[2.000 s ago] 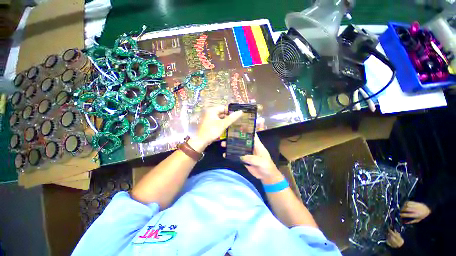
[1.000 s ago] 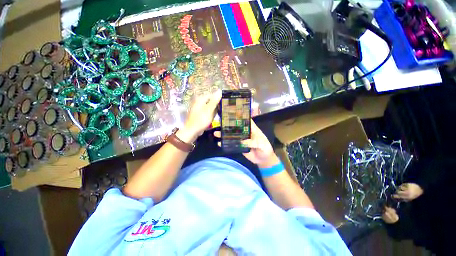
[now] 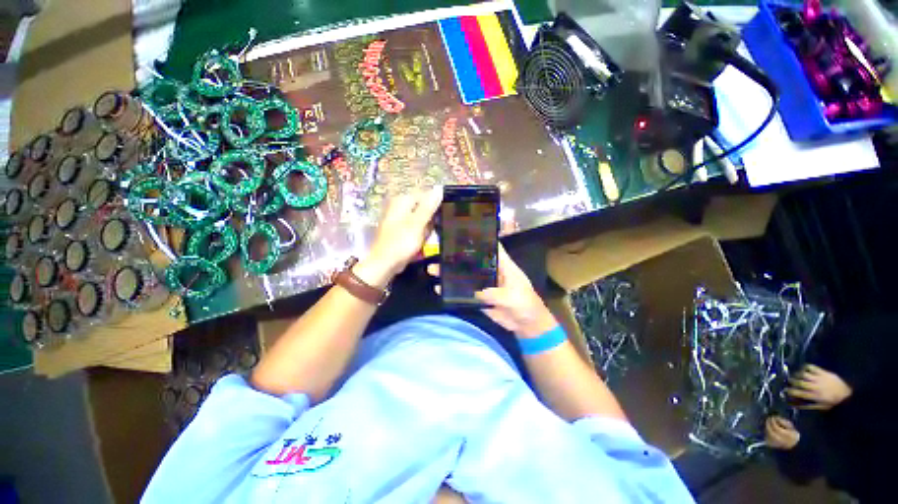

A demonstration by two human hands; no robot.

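Observation:
A dark smartphone (image 3: 469,246) with a dim screen is upright between my hands, over my lap at the bench edge. My left hand (image 3: 406,232) is against the phone's left side; its fingers are partly hidden behind the phone. My right hand (image 3: 514,293) grips the phone's lower right part, with the thumb at its lower edge. A single green ring part (image 3: 367,141) lies on the printed plastic-covered sheet (image 3: 414,98) beyond the phone. More green ring parts (image 3: 236,171) with pale wires are heaped to its left.
Dark rings (image 3: 96,236) stand in rows on cardboard at the left. A small fan (image 3: 551,87), a black unit (image 3: 679,106) and a blue bin (image 3: 837,123) are at the right. Below right are an open cardboard box (image 3: 655,340) and another person's hands (image 3: 819,387) at wired parts.
The view has shifted, so the bench shows slightly lower and further right than one second ago. The phone screen looks dimmer. My left thumb, over the screen two seconds ago, is at its side.

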